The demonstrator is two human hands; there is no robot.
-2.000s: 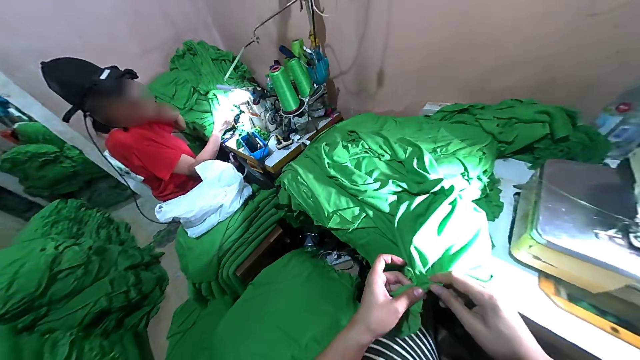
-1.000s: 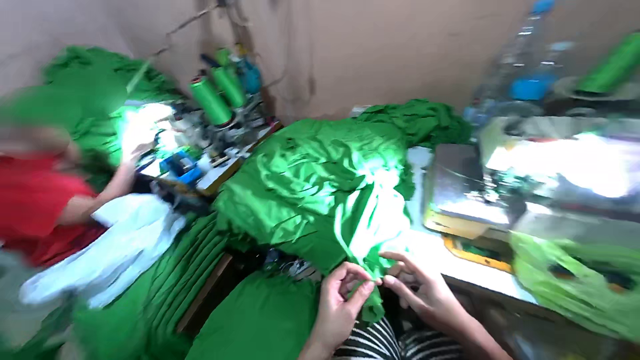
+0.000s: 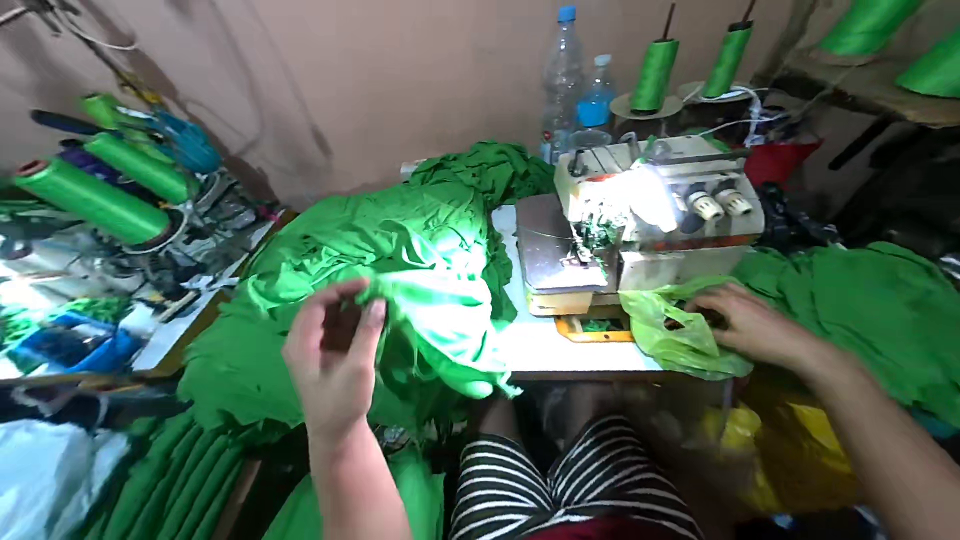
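My left hand [image 3: 337, 337] pinches an edge of green fabric [image 3: 442, 307] between thumb and fingertips, lifted over a large green fabric heap [image 3: 277, 352]. My right hand [image 3: 731, 319] is at a light-green plastic bag [image 3: 667, 341] on the table's front edge; its fingertips are partly inside the bag, and whether they grip anything is hidden. Behind the bag stands an overlock sewing machine [image 3: 660, 202] with its lamp glare on the front and a metal work plate [image 3: 555, 247] at its left.
Green thread cones [image 3: 655, 75] stand behind the machine, beside plastic bottles [image 3: 562, 82]. A second machine with green cones [image 3: 101, 202] and a blue container [image 3: 75, 341] is at left. More green fabric [image 3: 870, 322] lies at right. Stacked green pieces [image 3: 172, 465] sit lower left.
My hands, earlier together at the fabric, are now apart: the right one has moved right to the plastic bag, while the left still holds the fabric. The view has swung right.
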